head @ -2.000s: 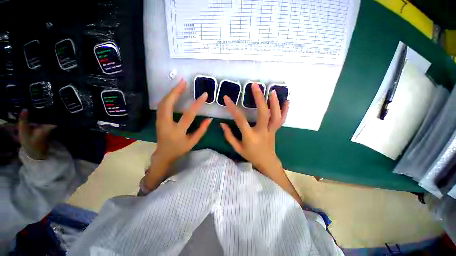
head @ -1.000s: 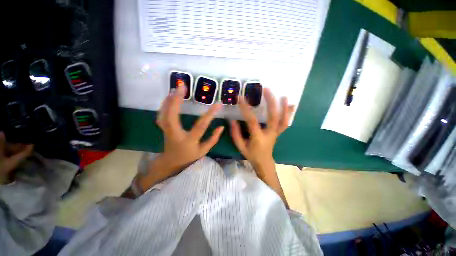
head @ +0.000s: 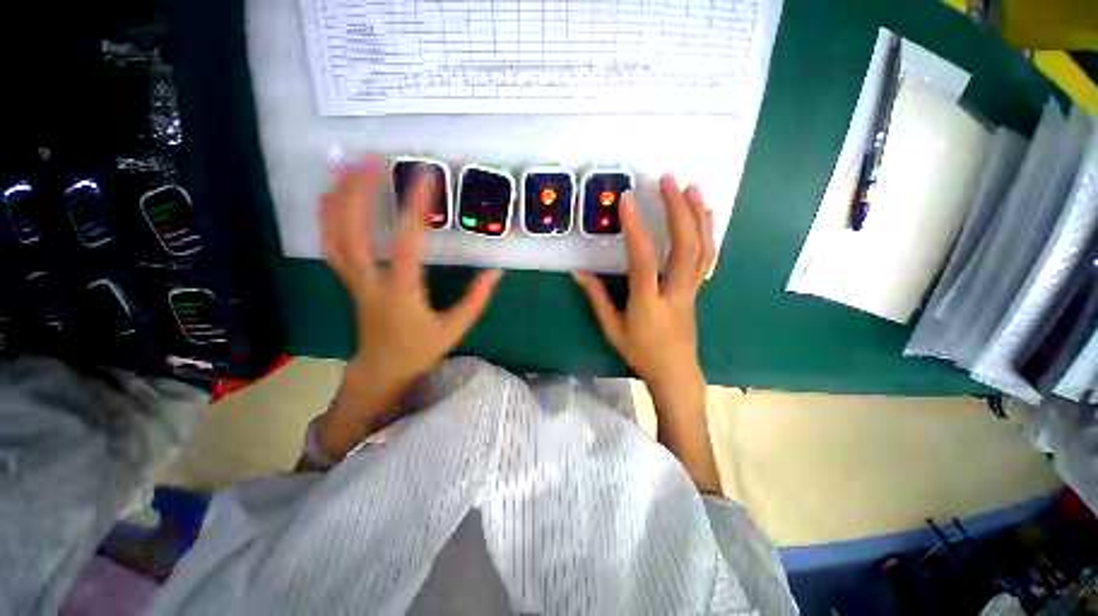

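Note:
Several strapless smartwatches lie in a row on the white pad (head: 542,253). The leftmost watch (head: 421,193) is partly covered by a finger of my left hand (head: 403,289). The second watch (head: 485,201) shows a green and a red button. The third watch (head: 548,201) and the rightmost watch (head: 607,202) show an orange round mark with a small pinkish dot below. My left hand is spread and slightly blurred, holding nothing. My right hand (head: 660,283) is spread, its index fingertip at the right edge of the rightmost watch, holding nothing.
A black blister tray (head: 229,241) with more watches is at left. A printed form (head: 542,60) lies beyond the row. At right are a pen (head: 875,144) on note paper (head: 905,205) and clear plastic sleeves (head: 1005,253). Another person's sleeve (head: 84,445) is at lower left.
The watch screens went from dark to lit with coloured marks; the second now shows green and red buttons. My left hand has moved left relative to the row. The neighbour's hand has left view.

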